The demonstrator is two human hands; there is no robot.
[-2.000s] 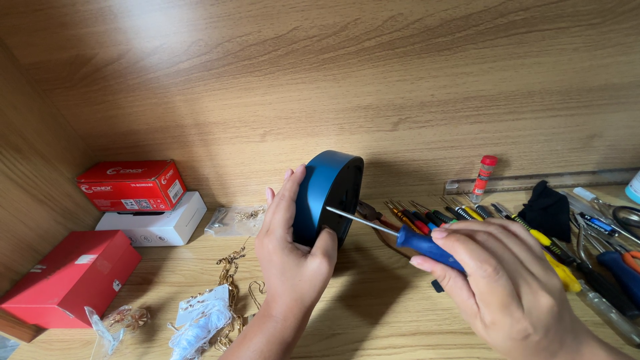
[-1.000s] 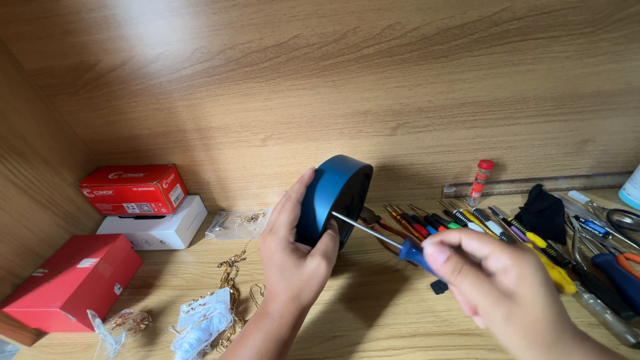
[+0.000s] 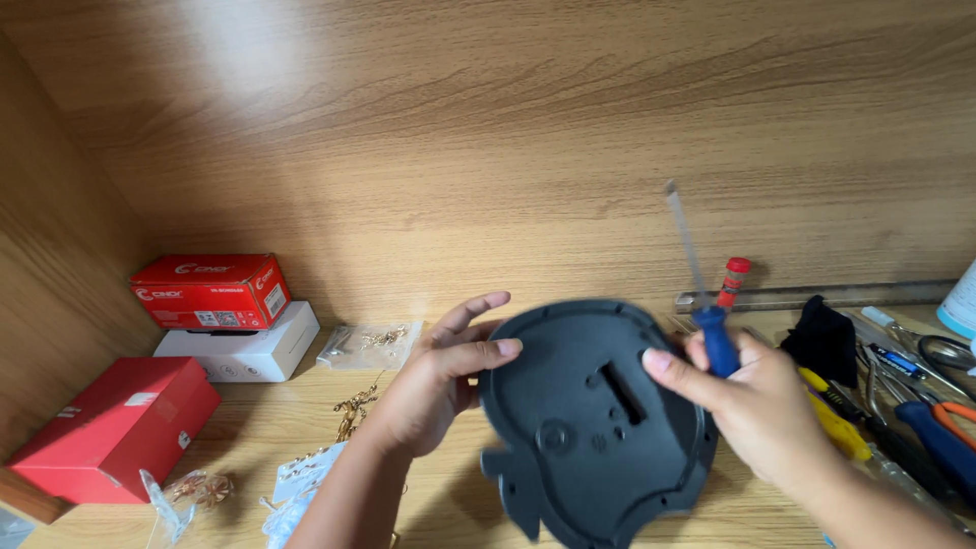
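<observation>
A black plastic base plate [image 3: 564, 396] of a housing faces me, with a long slot, small holes and a recessed ring in it. My left hand [image 3: 442, 374] grips its upper left edge, the thumb on the face. On the right edge rests the thumb of my right hand [image 3: 747, 404]. That same hand holds a screwdriver [image 3: 714, 339] by its blue handle, the shaft pointing up and away from the plate. The plate hides the housing's far side.
Red and white boxes [image 3: 236, 351] stand at the left, with a larger red box [image 3: 114, 427] in front. Small bags [image 3: 370, 345] and gold chains [image 3: 354, 412] lie nearby. Pliers [image 3: 938, 442], a black cloth [image 3: 820, 339] and a red-capped tube [image 3: 732, 282] are at the right.
The blue-sided housing, earlier edge-on with the screwdriver tip at it, has been turned so its black face shows. The screwdriver has come away and points up; my right hand now touches the plate too.
</observation>
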